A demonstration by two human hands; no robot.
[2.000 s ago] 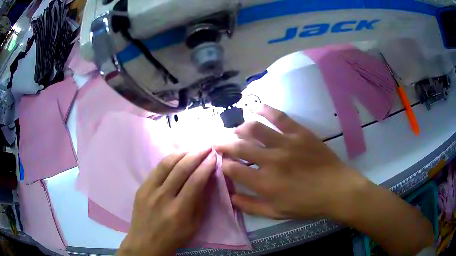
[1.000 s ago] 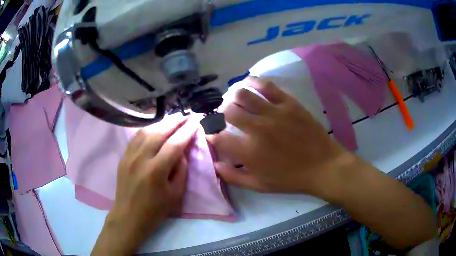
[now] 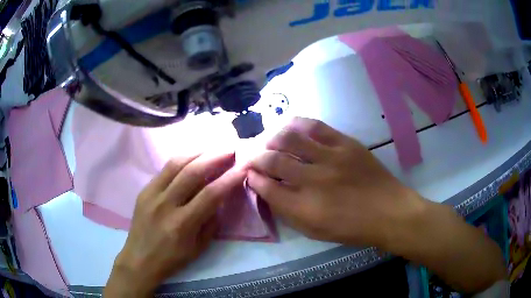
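My left hand lies on the pink panel, its fingertips at the panel's edge just in front of the needle area. My right hand pinches the layered seam edge between thumb and fingers, touching the left fingertips. The panel's near corner hangs down between the hands onto the table. The sewing machine head is above and behind, with a dark round attachment under it. The bright light washes out the needle area, so presser foot and needle cannot be made out clearly.
Pink strips are fanned right of the needle. An orange-handled tool and a dark metal part lie beyond them. More pink panels and a dark striped bundle are at left. A ruled edge curves along the front; a green-teal basket is lower right.
Both hands first moved up to the needle area with the seam edge, then my right hand drew back toward me. The machine appears further left and higher in view.
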